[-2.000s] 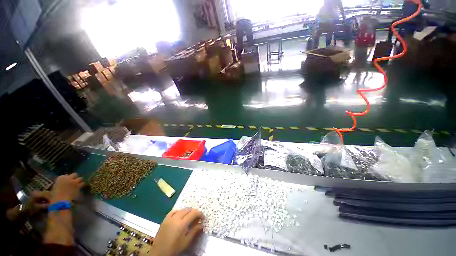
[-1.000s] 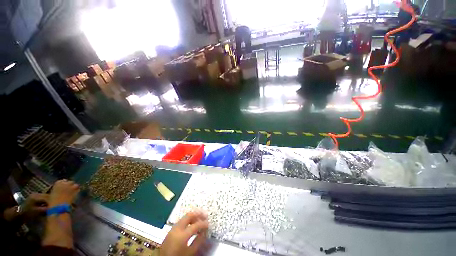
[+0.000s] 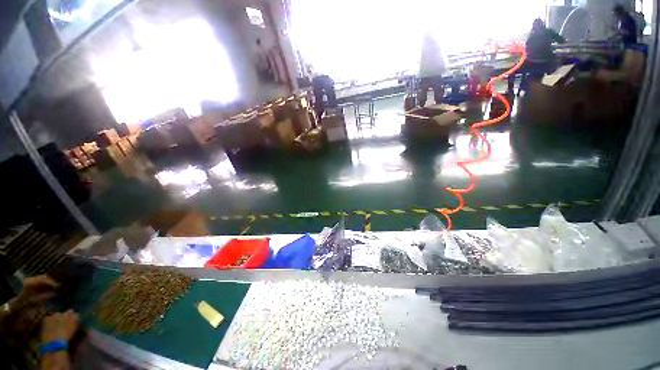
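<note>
Neither of my hands is in view. A wide pile of small white pieces (image 3: 311, 318), perhaps connectors, lies on the pale bench (image 3: 416, 332) in front of me. A faint, blurred, curved shape shows at the pile's lower edge; I cannot tell what it is. A small bit of black parts (image 3: 456, 367) shows at the bottom edge, right of the pile. Long dark component tubes (image 3: 535, 303) lie stacked at the right. No circuit board can be made out.
A neighbour's hands, one with a blue wrist band (image 3: 53, 347), are at far left by a brown component heap (image 3: 145, 298) and pale label (image 3: 210, 314) on a green mat (image 3: 184, 332). Behind are a red bin (image 3: 239, 254), blue bin (image 3: 294, 253), plastic bags (image 3: 506, 249) and orange hose (image 3: 474, 137).
The hand at the white pile's lower left has left the picture. The view has tilted up and turned right, so the circuit boards at the bottom left no longer show.
</note>
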